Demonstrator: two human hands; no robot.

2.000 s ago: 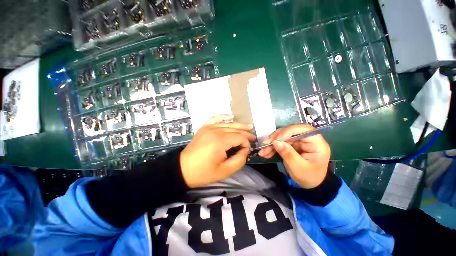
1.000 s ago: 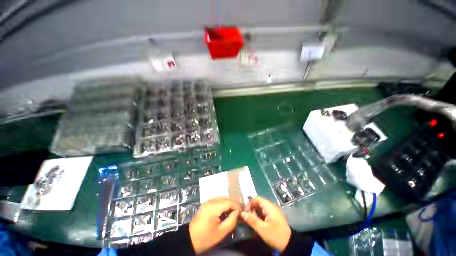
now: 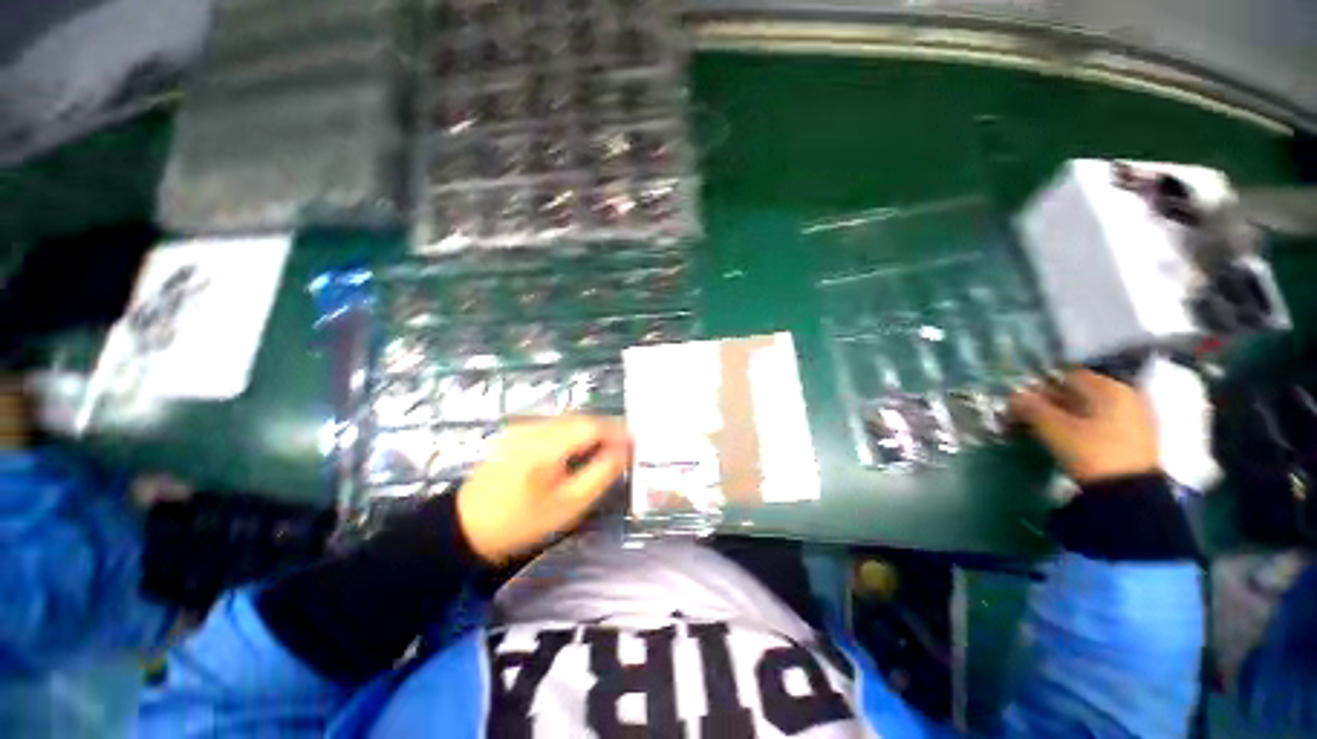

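Observation:
The image is blurred. The white card with a tan band [image 3: 740, 419] lies in front of me. My left hand [image 3: 546, 484] is curled at the card's left edge, finger and thumb close together; whether it holds anything cannot be seen. My right hand [image 3: 1091, 423] is over the right side of the receiving clear tray [image 3: 888, 339], fingertips low at its near row; whether they hold anything is unclear. Dark modules [image 3: 907, 427] sit in this tray's near pockets. The source blister tray [image 3: 477, 412], with modules in its pockets, lies left of the card, partly under my left hand.
Stacked component trays [image 3: 556, 137] and a cloudy stack [image 3: 289, 123] stand at the back left. A white parts sheet [image 3: 217, 325] lies left. A white box [image 3: 1127, 267] and white paper [image 3: 1181, 419] are right. Another person's blue sleeve [image 3: 58, 556] shows at the left.
The hands were together at the card's near edge; now they are apart. My right hand has moved right to the receiving tray; my left stays by the card. The view has tilted down again.

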